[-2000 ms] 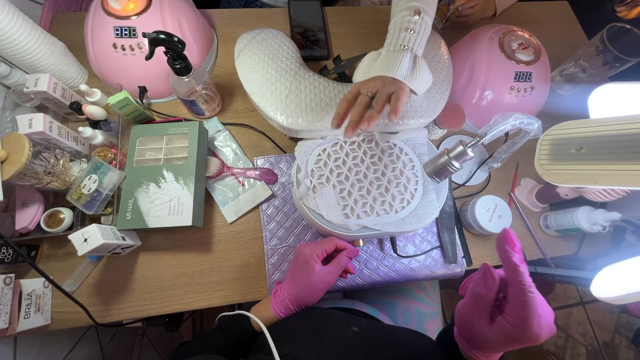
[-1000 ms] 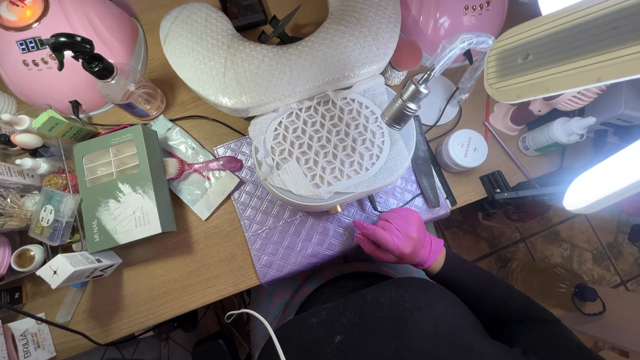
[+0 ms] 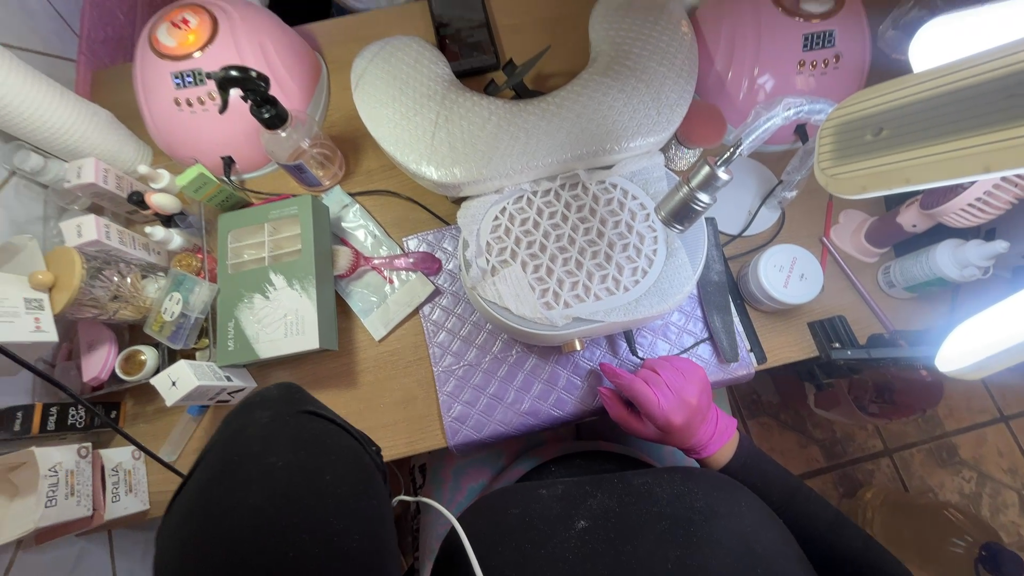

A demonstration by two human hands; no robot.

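Observation:
My right hand [image 3: 672, 404], in a pink glove, rests by the front edge of the purple quilted mat [image 3: 512, 384]. Its fingers are loosely curled, thumb and index slightly apart, with nothing visible between them; the palm is hidden. Just above it is the white nail dust collector [image 3: 520, 332] with its patterned grille [image 3: 572, 244] and crumpled white sheet. A dark nail file [image 3: 718, 296] lies at the collector's right side. My left hand is out of view; a black-clothed limb fills the lower left. Behind the collector curves a white plastic-wrapped armrest cushion [image 3: 528, 136].
Pink nail lamps [image 3: 232, 88] [image 3: 784, 64] stand at the back. On the left are a spray bottle [image 3: 300, 152], a green box [image 3: 276, 280], a pink-handled brush [image 3: 400, 264] and small boxes. Rightward are a metal-headed gooseneck [image 3: 694, 192], a white jar [image 3: 780, 278] and a bright lamp [image 3: 928, 120].
The other person's hand, on the collector two seconds ago, is gone. My left hand has left the view. My right hand has moved left to the mat's front edge.

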